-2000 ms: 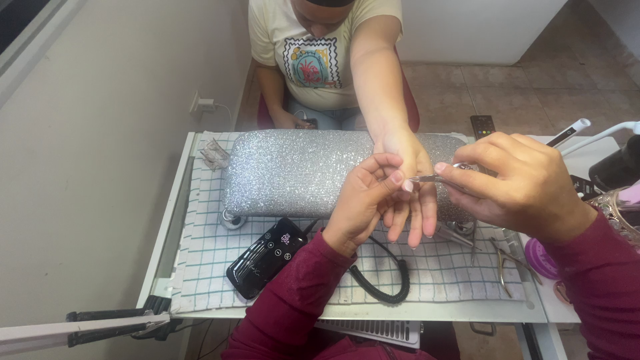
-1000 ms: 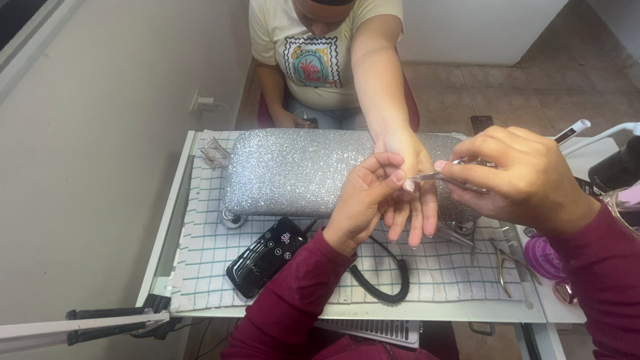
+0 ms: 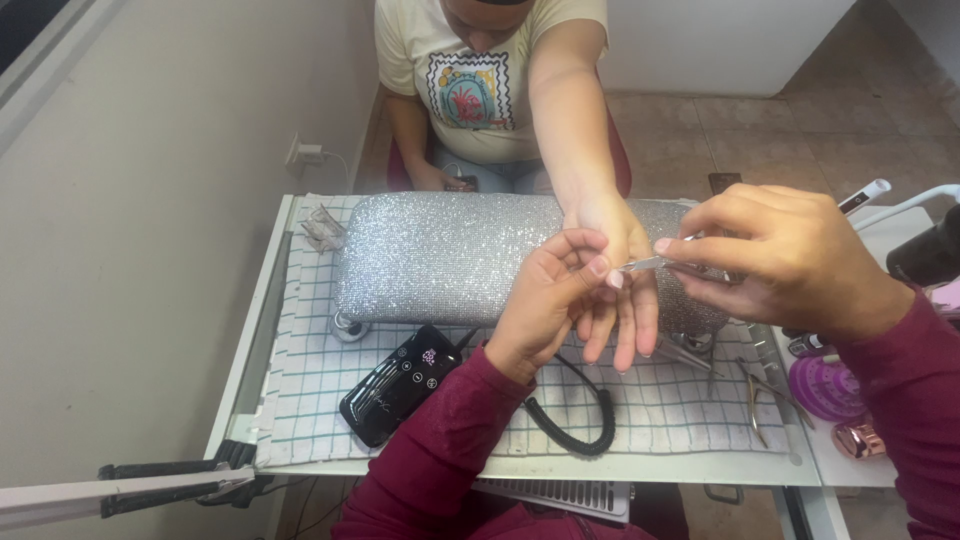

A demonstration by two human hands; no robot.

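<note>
Across a glittery silver armrest cushion (image 3: pixel 450 255) lies another person's forearm (image 3: pixel 574 120), palm up, the fingers toward me. My left hand (image 3: pixel 551 296) pinches that person's thumb (image 3: pixel 616 279) between thumb and fingers. From the right, my right hand (image 3: pixel 765 255) grips metal cuticle nippers (image 3: pixel 643 264), whose tip is at the edge of the thumbnail; its handles are partly hidden by my fingers. A black nail drill control unit (image 3: pixel 401 386) with a lit display lies on the checked towel (image 3: pixel 315 405), near my left sleeve.
A coiled black cable (image 3: pixel 574 442) lies on the towel. Another pair of metal nippers (image 3: pixel 754 409) rests at the right, beside a purple round plastic item (image 3: pixel 825 386) and a rose-gold lidded container (image 3: pixel 859 439). A lamp arm (image 3: pixel 127 487) crosses the lower left. The other person sits opposite.
</note>
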